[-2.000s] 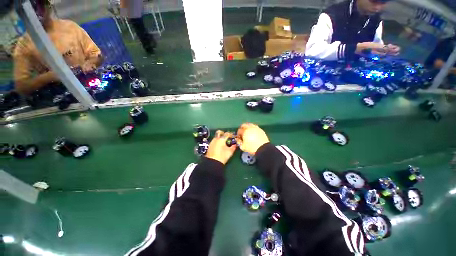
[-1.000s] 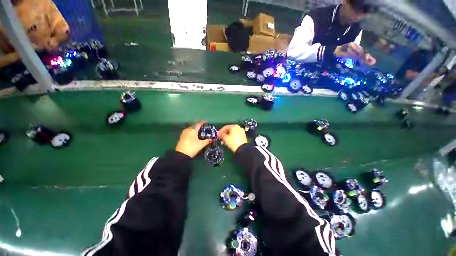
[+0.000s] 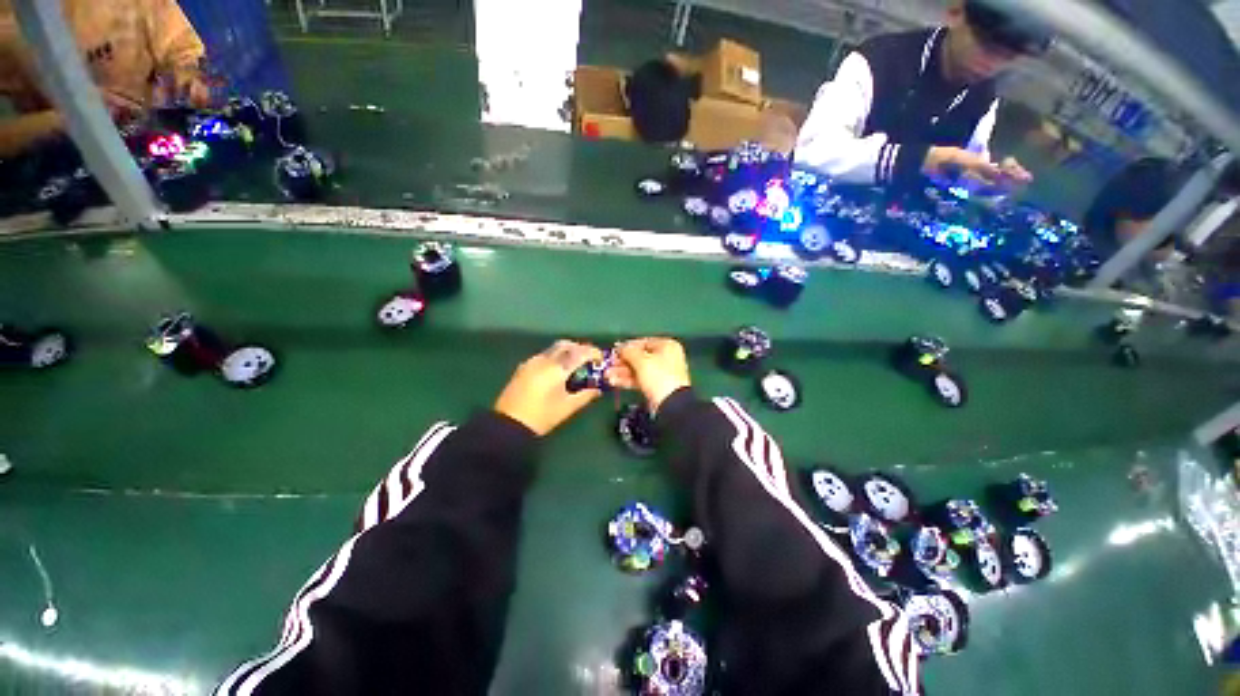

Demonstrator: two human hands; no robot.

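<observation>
A wheeled toy unit (image 3: pixel 594 371) is held between my two hands above the green belt. Its dark body with small boards shows between the fingers, and a dark wheel (image 3: pixel 635 428) hangs below it. My left hand (image 3: pixel 547 386) grips the body from the left. My right hand (image 3: pixel 656 369) pinches its right side with the fingertips. The fingers hide most of the body, so the exact part under the right fingertips cannot be told. Another unit (image 3: pixel 748 348) with a white-hubbed wheel lies just right of my right hand.
Units (image 3: pixel 932 548) lie grouped by my right forearm, and others (image 3: pixel 666 658) between my forearms. Single units (image 3: pixel 204 350) lie left and right on the belt. Beyond the pale rail (image 3: pixel 544 231) are lit piled units (image 3: pixel 775 204) and two people. A clear crumpled bag (image 3: pixel 1214 510) lies far right.
The unit in my hands has turned, and its body is more covered by fingers. The view has shifted slightly. Units on the belt stand further right in the picture than a second ago.
</observation>
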